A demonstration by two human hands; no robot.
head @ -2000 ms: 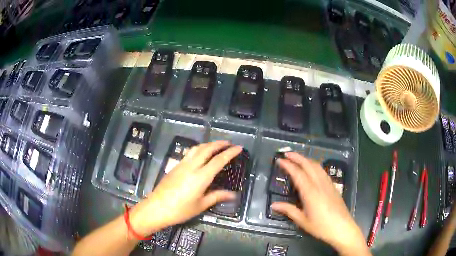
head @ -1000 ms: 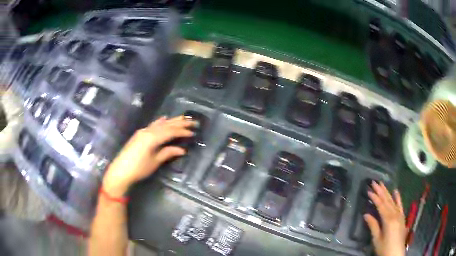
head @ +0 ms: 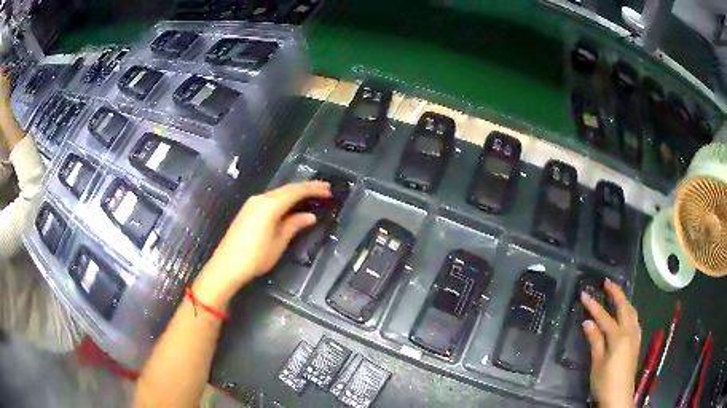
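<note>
A clear blister tray (head: 414,351) lies in front of me with two rows of black phones. The far-row phones (head: 494,171) lie back up. In the near row, a middle phone (head: 371,271) shows an open battery bay, as do its neighbours. My left hand (head: 259,235) has thumb and fingertips around the upper part of the leftmost near-row phone (head: 313,239), which is partly hidden. My right hand (head: 618,339) has spread fingertips over the rightmost near-row phone (head: 572,339); whether it grips is unclear. Several batteries (head: 327,362) lie at the tray's near edge.
Tall stacked blister trays (head: 191,159) of phones stand at left. A green conveyor (head: 446,64) runs behind, with more phones (head: 630,96) beyond. A desk fan (head: 705,215) stands at right above red pens (head: 654,358). Another person's arm (head: 12,119) shows at far left.
The view has turned left. My left hand has moved from the middle of the near row to its left end, my right hand to its right end. Over the last second both barely move.
</note>
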